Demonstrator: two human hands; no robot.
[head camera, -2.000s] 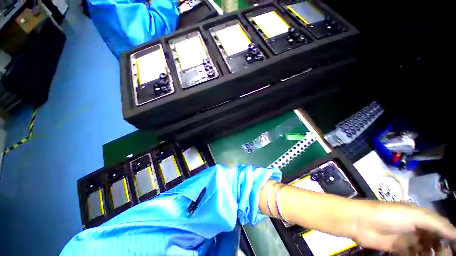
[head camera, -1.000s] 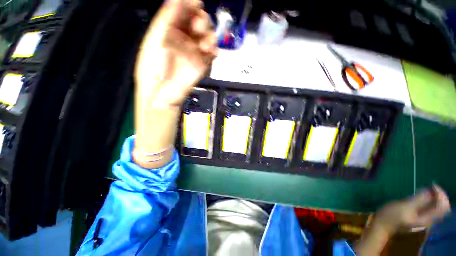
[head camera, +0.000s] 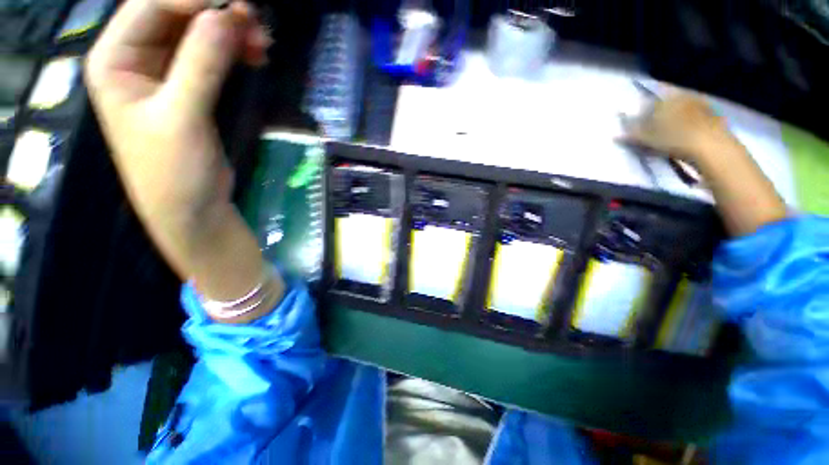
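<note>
A black foam tray (head camera: 445, 318) holds half-assembled phones, each with a dark upper plate and a white battery (head camera: 524, 280) with yellow edges. My left hand (head camera: 168, 100) is raised at the upper left, fingers curled and thumb near a fingertip; its top is cut off by the edge. A small dark spot shows at its fingertips, too unclear to name. My right hand (head camera: 677, 127) reaches down on the white paper (head camera: 509, 113) behind the tray's right part. Blurred thin metallic shapes lie at its fingers; whether it grips one is unclear.
Stacked black foam trays with phones stand at the left (head camera: 100, 263). A grey ring sheet (head camera: 334, 77), blue bin (head camera: 400, 59) and translucent bottle (head camera: 520, 44) lie beyond the tray. A green clip (head camera: 304, 171) and a perforated strip (head camera: 314, 222) lie left of it. A yellow-green sheet (head camera: 812, 168) is far right.
The view has turned from the stacked trays to the tray in front. Since one second ago, my left hand has moved left, and my right hand has moved from the lower right onto the white paper.
</note>
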